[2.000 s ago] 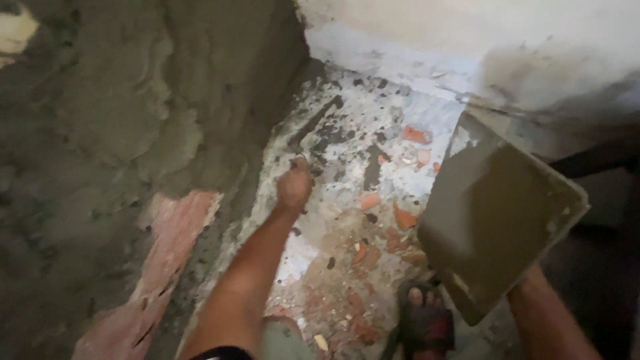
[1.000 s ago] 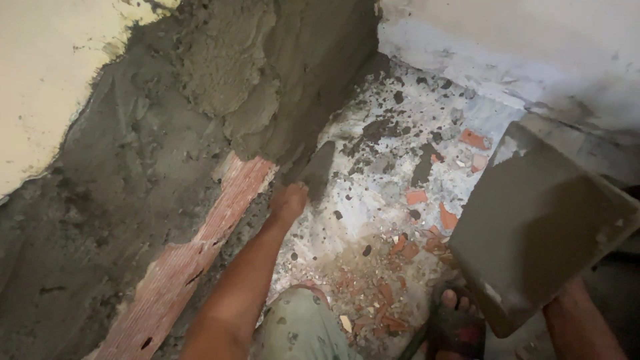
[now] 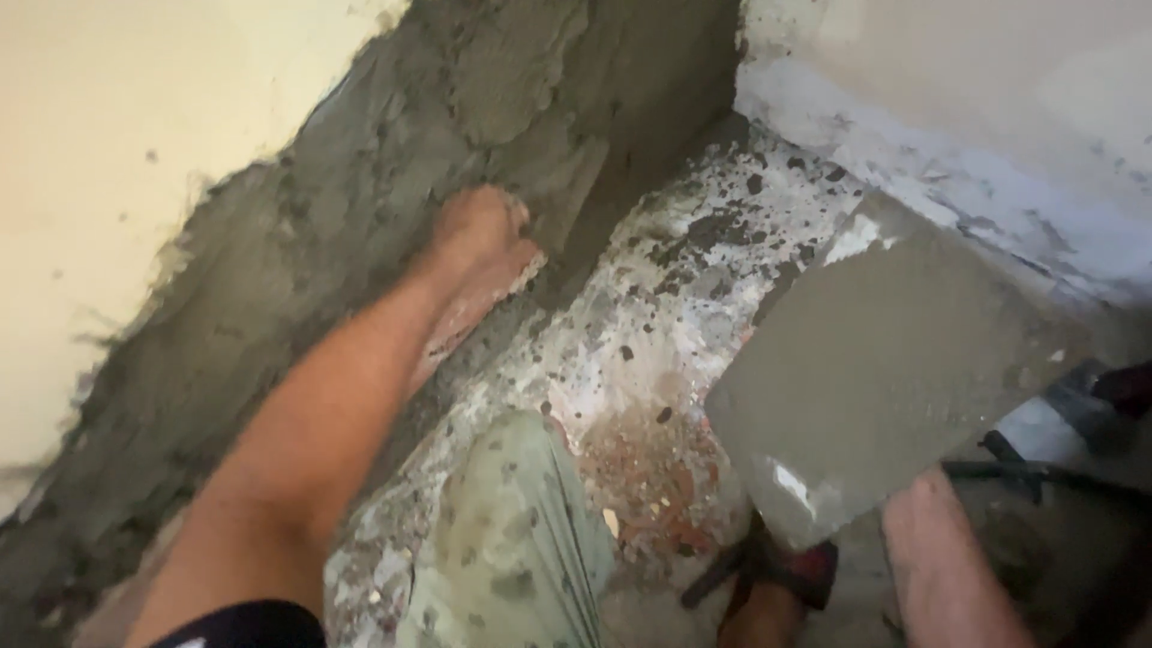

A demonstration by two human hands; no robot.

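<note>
My left hand [image 3: 486, 225] is closed round a plastering trowel, its handle hidden by the fingers. The trowel's blade [image 3: 580, 202] lies against wet grey mortar [image 3: 360, 171] on the lower wall, just above a strip of bare red brick [image 3: 468, 315] partly hidden by my hand. At the right, my right hand [image 3: 918, 495] supports a plasterer's hawk [image 3: 882, 360] from below; its fingers are hidden under the board. The hawk is tilted in view, with a grey, wet-looking face and pale patches near two of its corners.
A white wall [image 3: 945, 90] meets the mortared wall at the far corner. Mortar spots and broken brick [image 3: 666, 468] litter the floor [image 3: 630, 351]. My knee in spotted green trousers [image 3: 513, 531] is at the bottom centre, a sandalled foot [image 3: 783, 576] beside it. Dark bars [image 3: 1044, 472] stand at the right.
My left hand with the trowel has moved from beside the floor edge up onto the mortared wall, over the brick strip. The hawk stays held at the right. The view has shifted.
</note>
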